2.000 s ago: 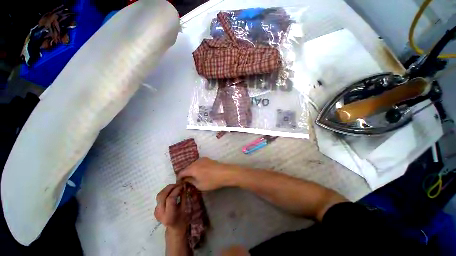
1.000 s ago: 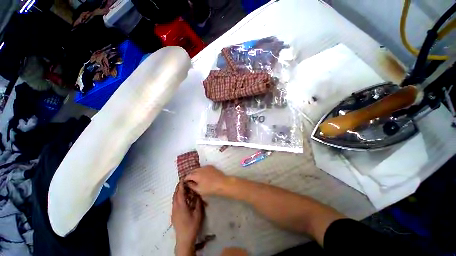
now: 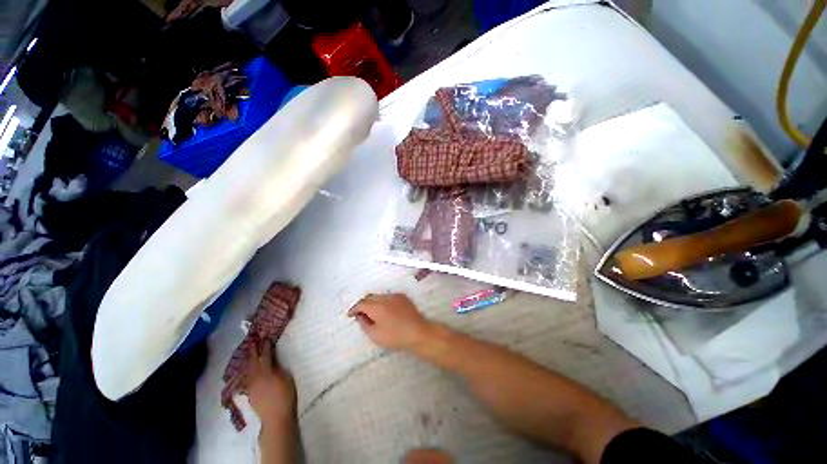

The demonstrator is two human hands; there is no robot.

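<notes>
My left hand (image 3: pixel 270 381) is at the lower left of the table, shut on a red-brown plaid bundle (image 3: pixel 275 310). The bundle slants, its upper end sticking out past my fingers and a narrow strip hanging at its lower end. My right hand (image 3: pixel 388 323) is near the table's middle, apart from the bundle. Its fingers are curled together and no cloth shows in it. A larger tied plaid bundle (image 3: pixel 462 159) lies on a clear plastic bag (image 3: pixel 544 231), with more plaid cloth showing at the bag.
A steam iron (image 3: pixel 703 249) rests on a white pad (image 3: pixel 635 149) at the right. Pink and light-blue snips (image 3: pixel 479 300) lie below the bag. A long cream pressing board (image 3: pixel 231 236) rises at the left. Beyond are a blue crate (image 3: pixel 195 136), a red stool (image 3: pixel 354 56) and dark cloth (image 3: pixel 109 299).
My hands were together working at the bundle. Now they are apart: my left hand has moved left with the bundle, and my right hand has let go. The view has shifted.
</notes>
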